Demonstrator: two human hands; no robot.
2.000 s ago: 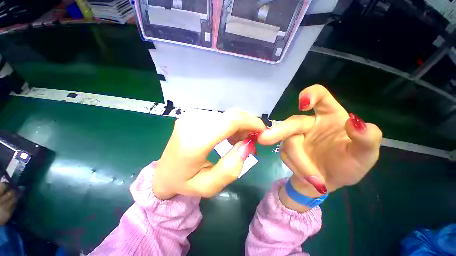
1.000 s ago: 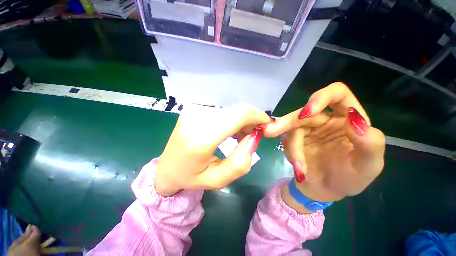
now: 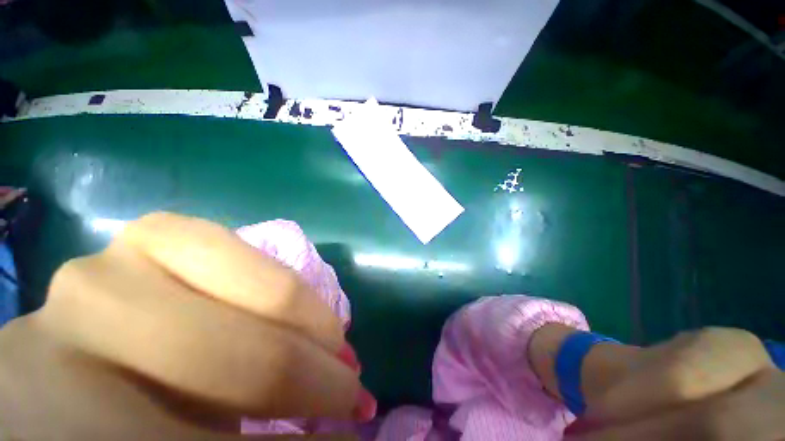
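A plain white strip, likely a label sheet [image 3: 400, 181], lies slantwise on the glossy green belt, its upper end over the white rail. My left hand [image 3: 185, 332] is large, blurred and close to the camera at the lower left. Its fingers are curled and red nails show at its right side; whether it pinches anything is not visible. My right hand [image 3: 701, 379] is at the lower right, with a blue wrist strap [image 3: 572, 370]. It is blurred, and its fingers are hidden or cut off. Neither hand touches the strip.
A worn white rail [image 3: 594, 145] with black tape pieces runs along the belt's far edge. A white board [image 3: 396, 52] stands behind it. A small white mark [image 3: 510, 181] shows on the green belt [image 3: 568, 224]. Blue cloth shows at the left and right edges.
The hands were together fingertip to fingertip over the belt; now they are apart, lower and nearer the camera. The white strip is uncovered. The view has tilted down, and the framed sheets have left it.
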